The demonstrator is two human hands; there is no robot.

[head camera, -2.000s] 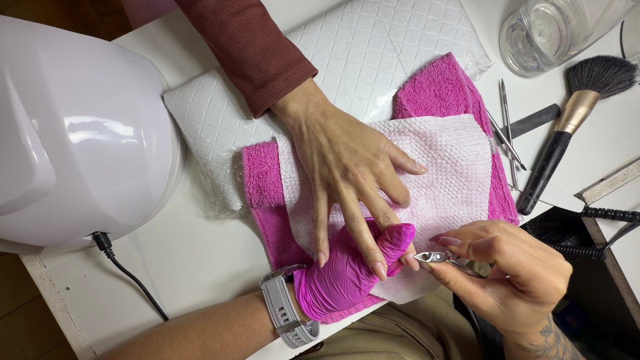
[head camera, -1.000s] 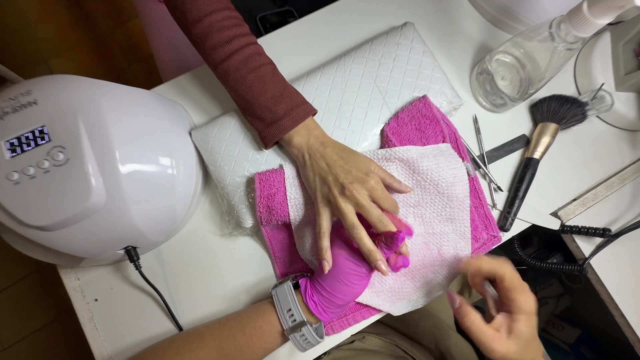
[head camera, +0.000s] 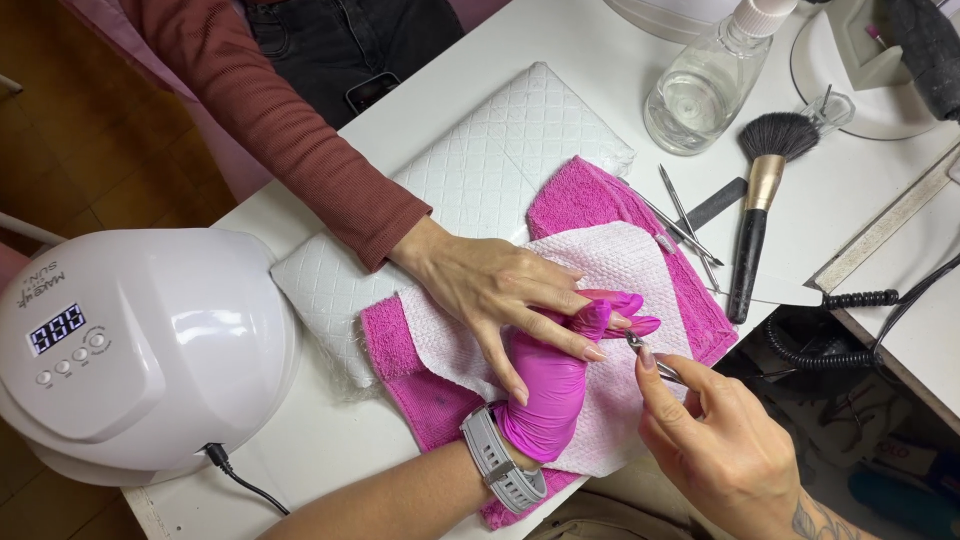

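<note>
My left hand (head camera: 551, 382), in a pink glove with a grey watch strap at the wrist, holds a finger of another person's hand (head camera: 499, 289). That person's hand lies palm down over a white paper towel (head camera: 634, 262) on a pink terry towel (head camera: 562, 199). My bare right hand (head camera: 724, 431) grips metal cuticle nippers (head camera: 652, 358), their tip beside the held fingertip. Its palm side is hidden. Underneath the person's wrist and sleeve lies a white quilted hand rest (head camera: 495, 150) in clear wrap.
A white nail lamp (head camera: 165, 337) stands left. At right lie metal manicure tools (head camera: 686, 217), a dark nail file (head camera: 716, 206) and a black-bristled brush (head camera: 757, 217), with a clear bottle (head camera: 697, 97) behind. A coiled black cable (head camera: 817, 360) crosses the desk gap.
My right hand, apart from the other person's fingers a second ago, is back at them with the nippers. My left hand still holds on.
</note>
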